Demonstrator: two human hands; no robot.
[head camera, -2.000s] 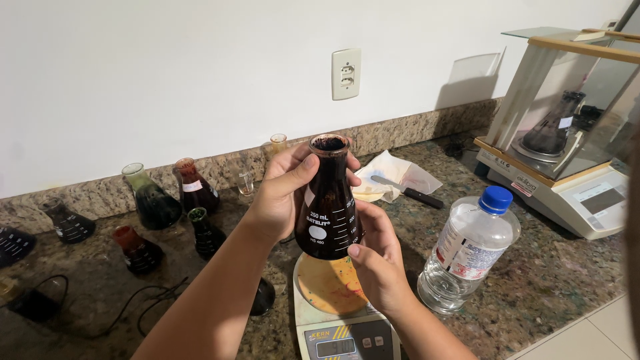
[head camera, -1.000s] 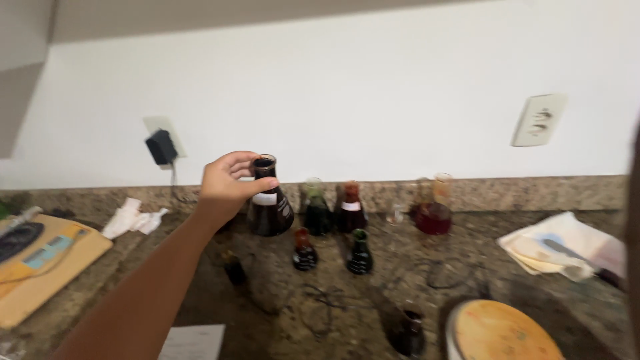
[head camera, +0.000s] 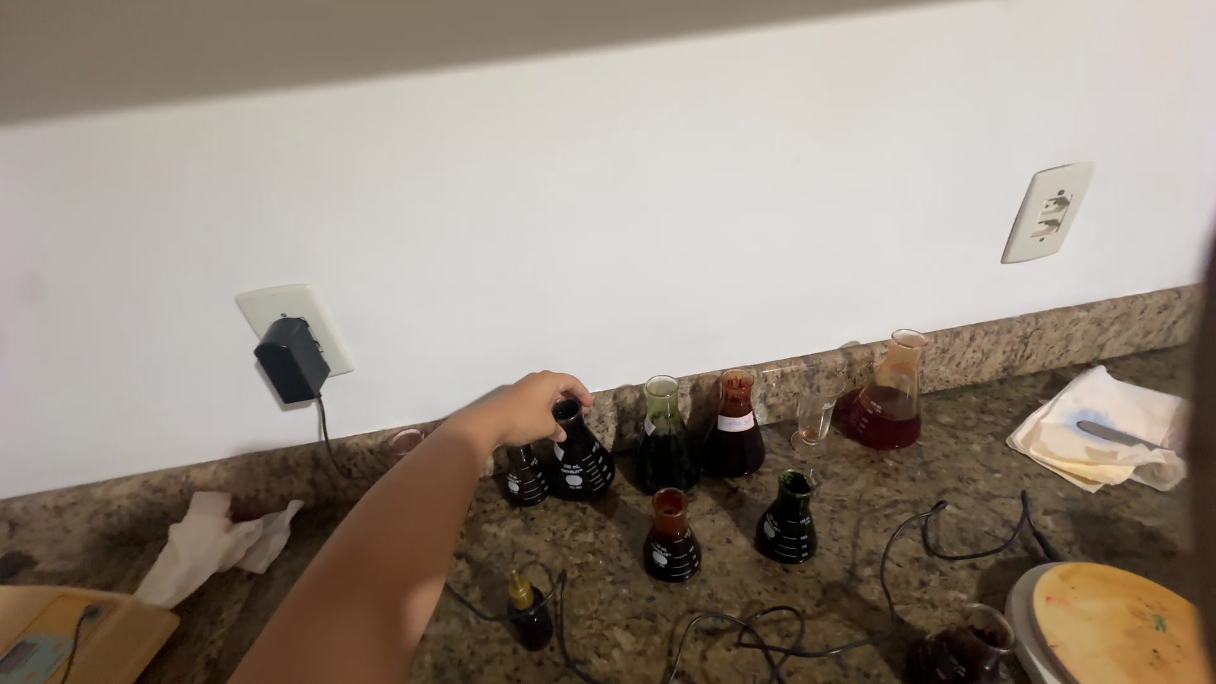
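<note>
My left hand (head camera: 532, 408) grips the neck of a dark-filled Erlenmeyer flask (head camera: 581, 465), which stands on the granite counter near the backsplash. Just left of it, partly behind my wrist, is a smaller dark flask (head camera: 524, 478). To its right stand a green-stained flask (head camera: 665, 446) and a dark red one with a white label (head camera: 735, 437). In front of these are a small flask with a red neck (head camera: 672, 546) and a small dark green flask (head camera: 787, 527). My right hand is out of view.
A flask of red liquid (head camera: 888, 418) and a small clear glass (head camera: 813, 423) stand farther right. Black cable (head camera: 760, 646) loops across the counter near a gold-topped dark bottle (head camera: 529, 617). At right are the scale's stained round pan (head camera: 1111, 617), another dark flask (head camera: 964, 651) and a spatula on stained paper (head camera: 1102, 437).
The large dark flask, held in both hands over the scale at first, is now by the backsplash in my left hand. My right hand has left the view. The view has swung left.
</note>
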